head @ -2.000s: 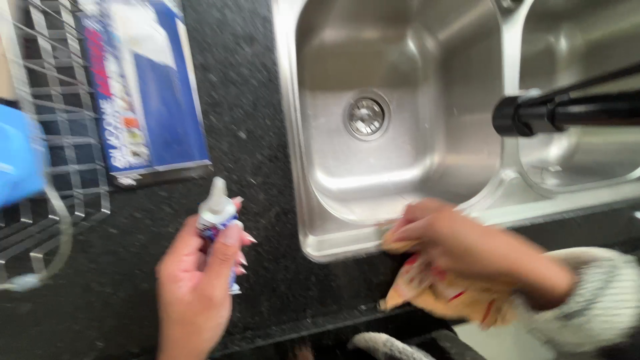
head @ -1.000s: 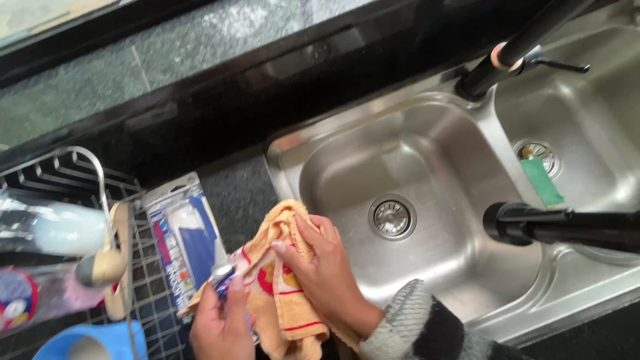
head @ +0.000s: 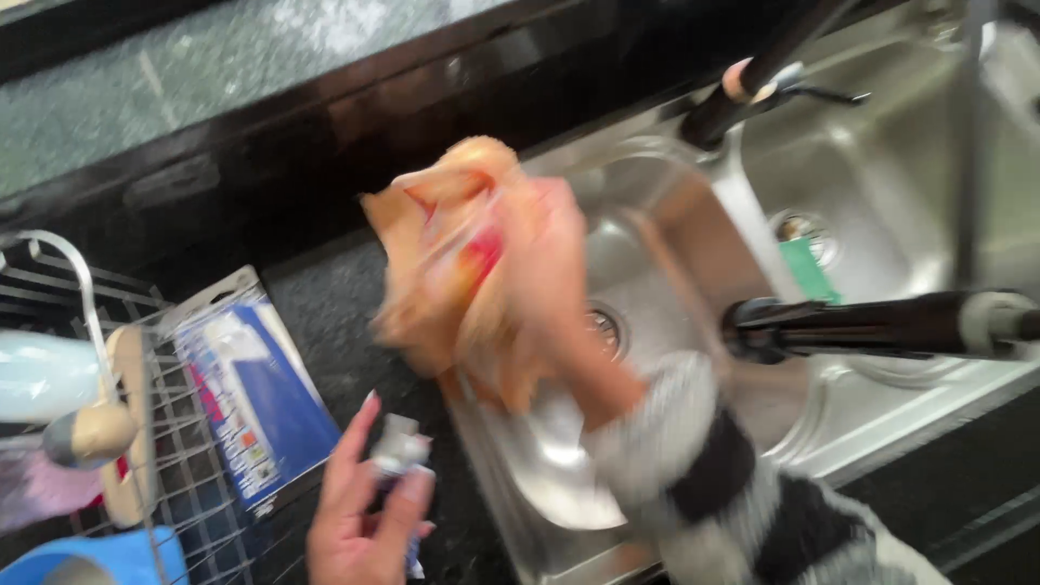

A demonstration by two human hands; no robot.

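My left hand holds a small tube with a whitish top, low in the view over the dark counter. An orange cloth with red and yellow marks hangs from my right hand, which is blurred; its fingers are partly hidden by the cloth. The cloth is over the left edge of the stainless steel sink basin. Left of my left hand, a blue and white blister package lies on the counter beside the wire rack.
At the left stands a wire dish rack with a wooden-tipped utensil and a blue container. A black tubular fixture crosses the sinks. A green piece lies by the right basin's drain.
The cloth was against the tube between both hands a second ago; my right hand now holds it apart from the tube, further up over the sink's left edge.
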